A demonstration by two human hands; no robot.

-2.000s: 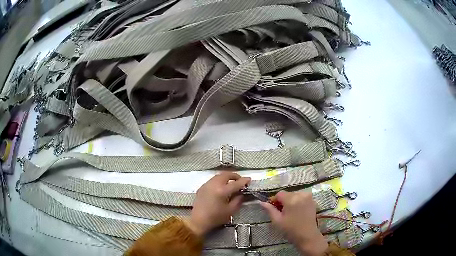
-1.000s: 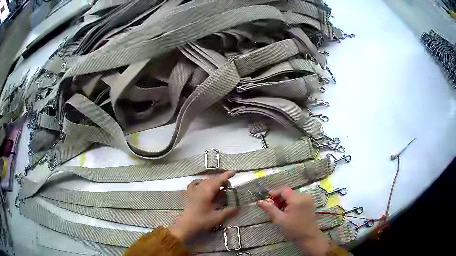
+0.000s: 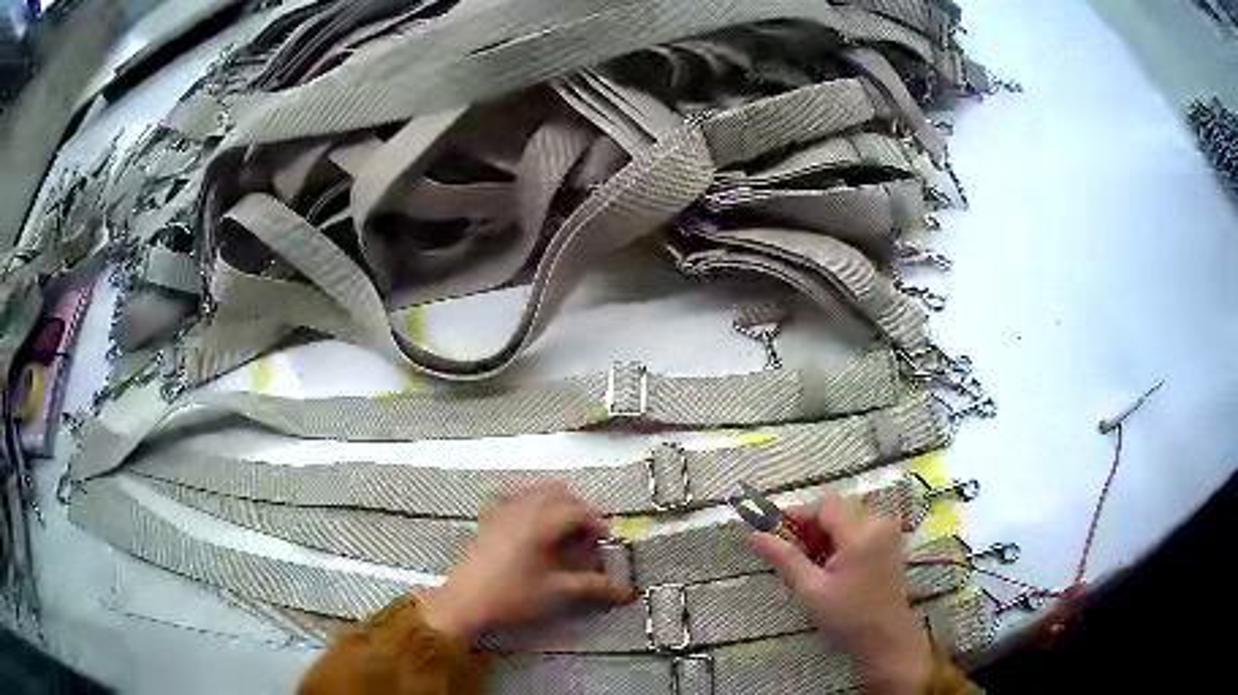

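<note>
Beige-grey webbing straps [image 3: 543, 492] lie in rows across the white table, with silver slider buckles [image 3: 668, 477] and swivel hooks [image 3: 967, 489] at their right ends. My left hand [image 3: 530, 564] is on a lower strap, its thumb and fingers around the webbing at a slider [image 3: 618, 559]. The hand covers part of that strap. My right hand [image 3: 855, 577] holds red-handled thread snips [image 3: 801, 532] above the straps, right of my left hand. The dark blades point up and left, clear of my left hand.
A big heap of straps [image 3: 448, 224] lies behind the rows. A red-orange cord [image 3: 1102, 502] with a thin pale stick [image 3: 1130, 407] lies at the right, near the table edge. A pink-lilac notebook [image 3: 57, 360] is at the far left. Yellow marks [image 3: 940, 513] show under the straps.
My left hand has moved down from the second strap to a lower one, and the second strap's slider now lies uncovered. My right hand still holds the snips, now farther from my left hand.
</note>
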